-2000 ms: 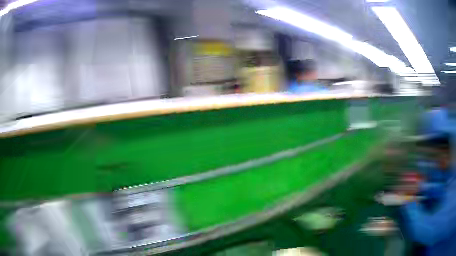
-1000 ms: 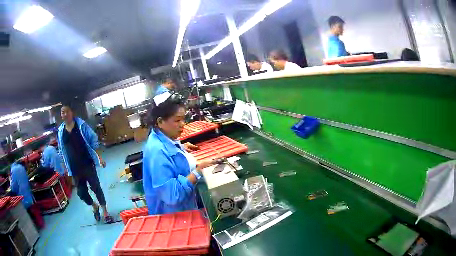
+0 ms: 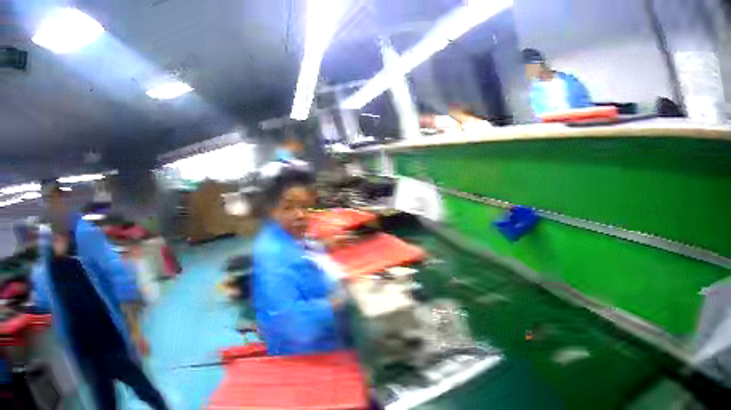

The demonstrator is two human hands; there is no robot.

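Note:
Neither of my hands is in the picture. The view is blurred and looks left along the dark-green bench (image 3: 513, 377). Nearest on the bench are a clear or pale bag-like heap (image 3: 446, 324) and a white-bordered sheet (image 3: 449, 379). A beige box-like device (image 3: 386, 301) stands beside them. A small pale part (image 3: 571, 354) lies farther right on the bench, too blurred to name. The dark shape at the lower right edge is unclear.
A seated person in blue (image 3: 290, 292) is at the bench's left side. Red trays (image 3: 290, 382) stand in front, with more trays (image 3: 377, 255) behind. Another person (image 3: 88, 304) stands in the left aisle. A blue holder (image 3: 517, 223) hangs on the green partition (image 3: 641, 280); white papers (image 3: 716, 328) hang at right.
The view has swung left from the partition to the neighbour's station, then shifted slightly, with things now farther right. The standing person is nearer. The seated person's face has turned more towards me.

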